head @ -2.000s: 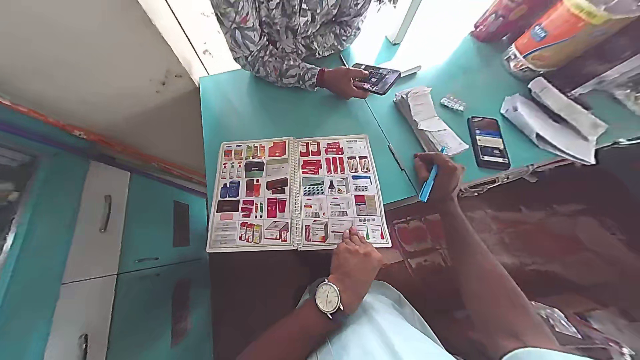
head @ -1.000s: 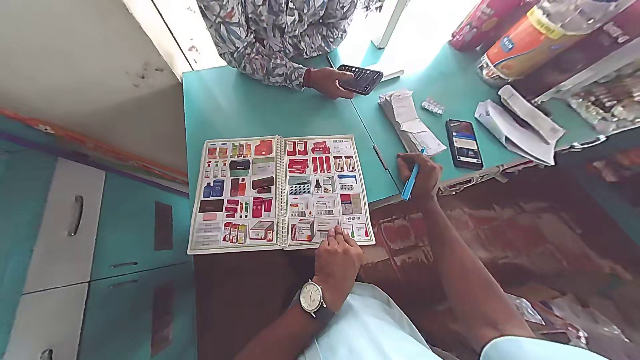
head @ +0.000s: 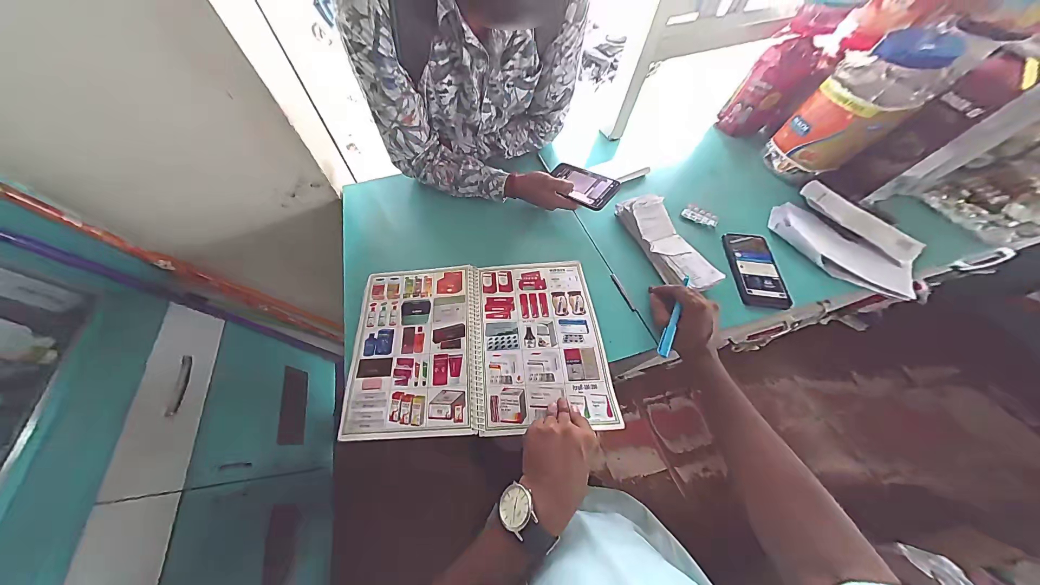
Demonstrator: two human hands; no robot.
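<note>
A spiral-bound product catalogue [head: 414, 351] lies spread on the teal counter, its pages full of small product pictures. The fingers of my left hand [head: 561, 447] rest on the lower edge of its right page; that wrist wears a watch [head: 516, 508]. My right hand [head: 689, 321] holds a blue pen [head: 670, 329] at the counter's front edge, right of the catalogue. Just above that hand lies a stack of folded papers [head: 668, 240]. A smartphone [head: 756, 270] with a lit screen lies to its right.
Across the counter [head: 455, 227], a person in a patterned shirt [head: 479, 97] holds a phone [head: 585, 187]. A blister pack [head: 699, 215], folded white papers [head: 845, 244] and plastic jars [head: 845, 122] stand or lie at the right. Teal and white drawers [head: 146, 406] are at the left.
The view has shifted somewhat. My left hand stays on the right page and the pen stays in my right hand; nothing else has plainly changed.
</note>
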